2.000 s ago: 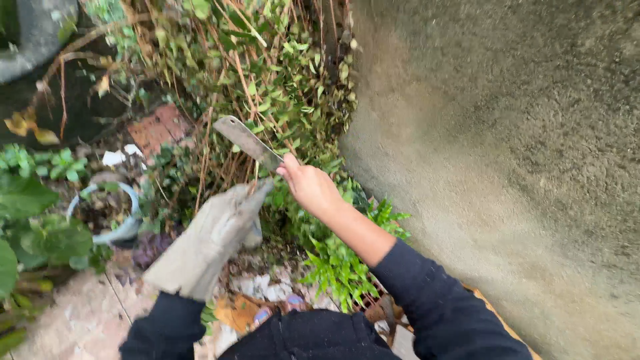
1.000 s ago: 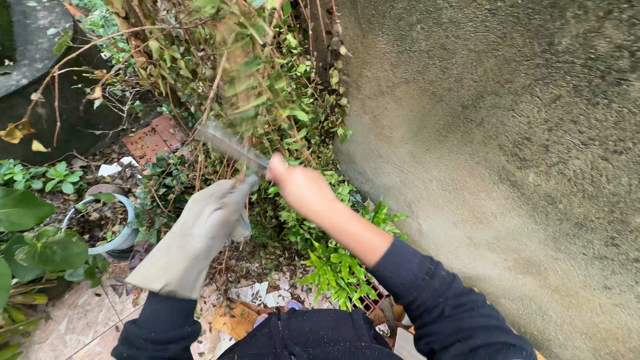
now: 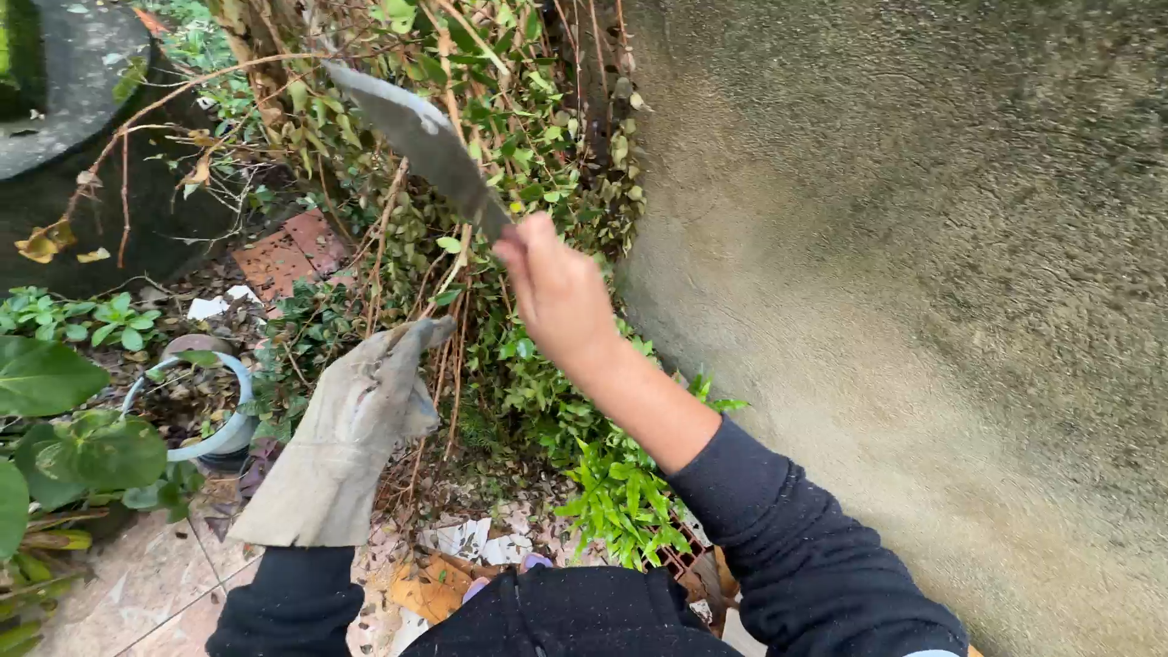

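My right hand (image 3: 561, 292), bare, is closed on the handle of a broad-bladed machete (image 3: 424, 141), whose blade slants up and to the left across the vines. A pale leather work glove covers my left hand (image 3: 365, 392), which is lower and to the left, closed around a thin woody vine stem (image 3: 459, 260). Leafy climbing vines (image 3: 547, 137) hang in a dense mass behind the blade and beside the wall. Some of their stems run down past the gloved fingers. The blade is slightly blurred.
A rough concrete wall (image 3: 894, 274) fills the right side. At the left stand a round concrete basin (image 3: 91, 109), a plant pot with a pale blue rim (image 3: 239, 401) and broad-leaved plants (image 3: 82, 452). Below lie floor tiles (image 3: 155, 584), broken white pieces (image 3: 465, 538) and a green fern (image 3: 625, 502).
The machete has swung up, its blade now higher above my gloved left hand than one second ago. My left hand stays low, near the stems.
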